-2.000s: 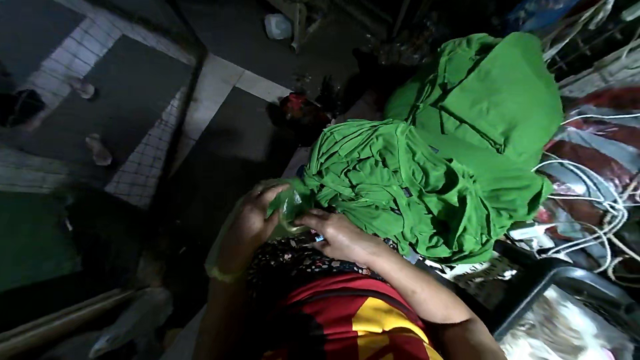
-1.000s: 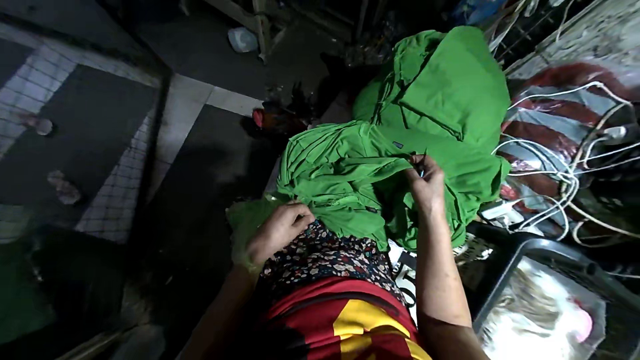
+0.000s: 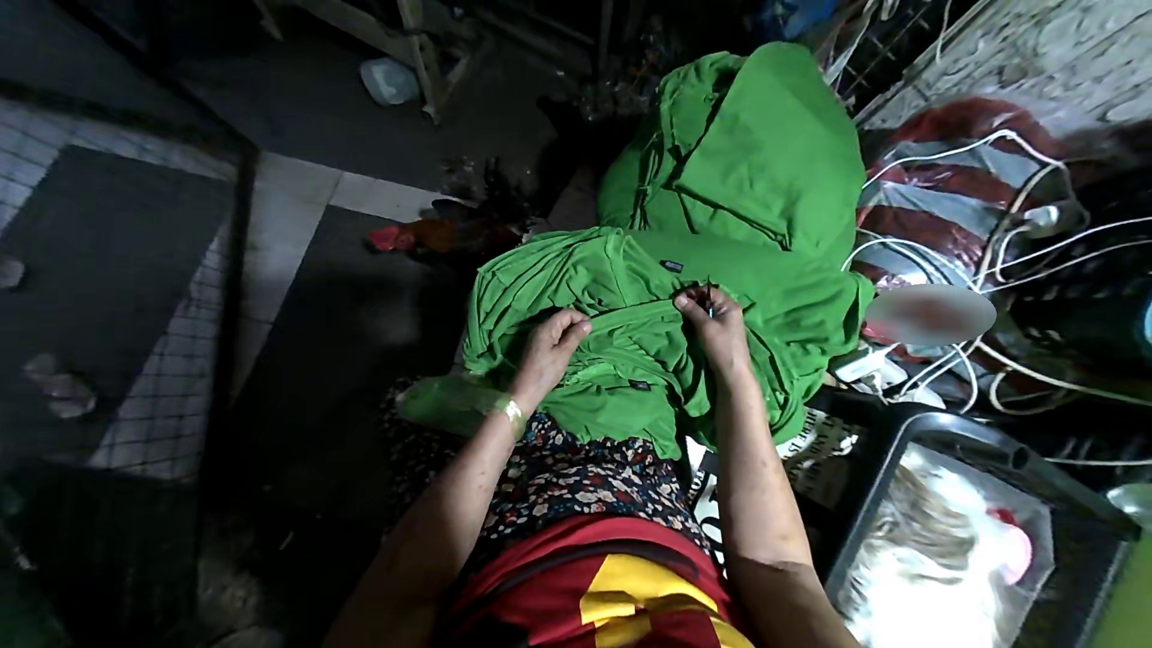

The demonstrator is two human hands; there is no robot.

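A heap of green fabric garments (image 3: 621,270) with small dark labels lies over my lap and beyond it. My left hand (image 3: 553,346) pinches an edge of the green cloth between thumb and fingers. To its right, my right hand (image 3: 714,319) grips the other end of that stretched edge. A small, thin, dark-tipped tool pokes out of the right fingers; its kind cannot be told. A translucent green plastic bag (image 3: 450,405) rests by my left wrist, which wears a pale yellowish band. More green cloth is piled in a large bundle (image 3: 765,153) at the back.
A rooster (image 3: 450,236) is on the floor beyond the cloth, to the left. At right are a black plastic crate (image 3: 886,477) holding a clear bag, white cables (image 3: 954,261) and a striped red and white bundle (image 3: 936,202). Wire mesh (image 3: 171,360) stands at left.
Two seconds ago both hands were together at the green plastic bag; it now lies by my left wrist. Since one second ago, my left hand has moved up onto the cloth and taken hold of its edge.
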